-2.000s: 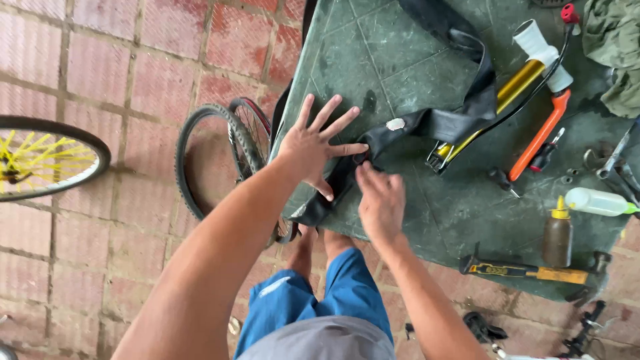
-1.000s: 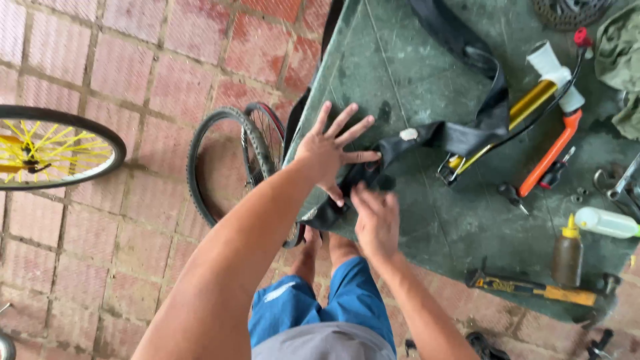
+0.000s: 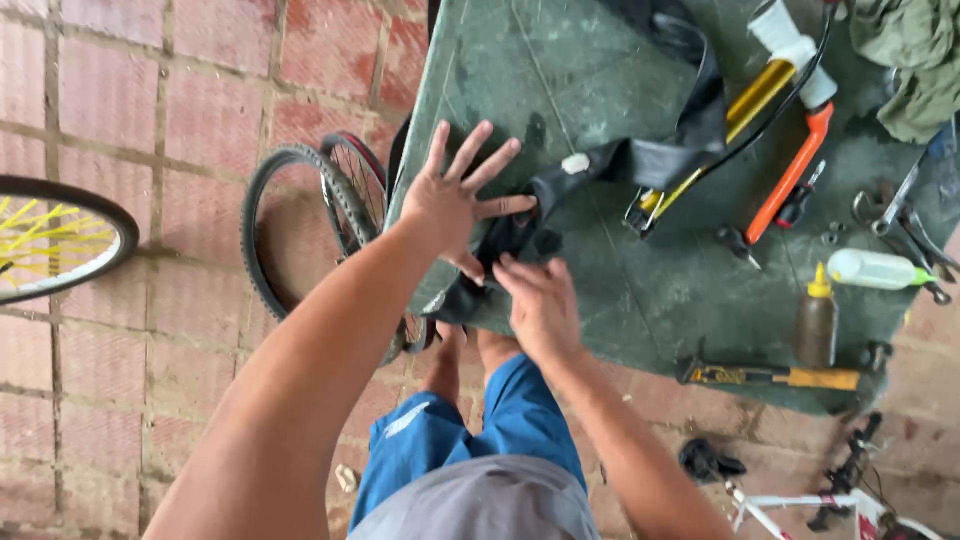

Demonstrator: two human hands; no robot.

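A flattened black rubber inner tube [image 3: 660, 163] winds over the green tabletop to its near left corner, with a pale oval patch [image 3: 575, 163] on it. My left hand [image 3: 450, 206] is spread at the table's left edge, its thumb and index fingertip pressing the tube down. Between those two fingertips a small reddish mark shows on the rubber. Close on the right, my right hand [image 3: 541, 300] touches the tube with its fingertips, fingers slightly bent; whether it grips anything cannot be told. Part of the tube is hidden under the fingers.
On the green table [image 3: 540, 75] lie a yellow hand pump [image 3: 750, 101], an orange-handled tool [image 3: 791, 172], a screwdriver [image 3: 800, 195], wrenches [image 3: 904, 195], two squeeze bottles, a hammer [image 3: 780, 376] and a cloth [image 3: 911, 60]. Bicycle wheels [image 3: 266, 225] stand left of it; a white bicycle frame [image 3: 795, 501] is lower right.
My left hand stays spread on the tube. The fingers of my right hand have shifted a little beside it. The view has moved somewhat.
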